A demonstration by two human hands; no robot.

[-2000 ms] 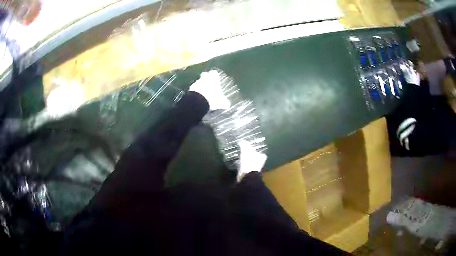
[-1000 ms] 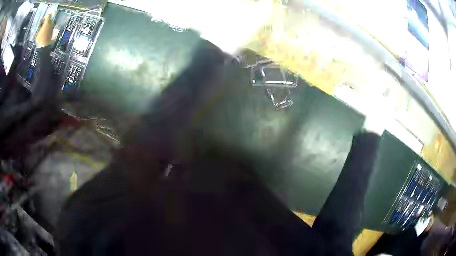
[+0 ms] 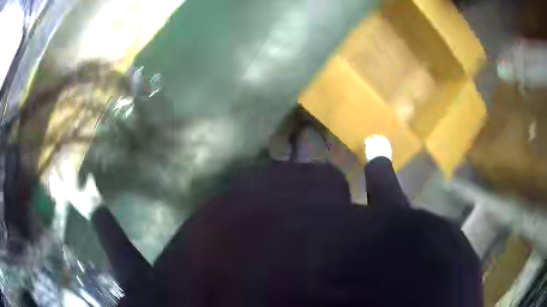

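My left hand, in a white glove, is at the far left over the green bench. It is blurred and I cannot tell whether it holds anything. My right hand, a small glaring white shape, is at the near side of the open brown carton. Its fingers cannot be made out, nor whether it touches the carton. Small shiny clear plastic pieces lie near the bench's back edge at the upper left, blurred.
The green bench runs across the upper left, with cardboard along its back edge. Blurred shiny items show at the lower left. Brown cardboard and a pale bundle are at the right. My dark sleeves and body fill the bottom.
The view has swung round, bringing the open carton back in at the upper right. My right hand is now by the carton instead of the bench's back edge; my left hand is now visible.
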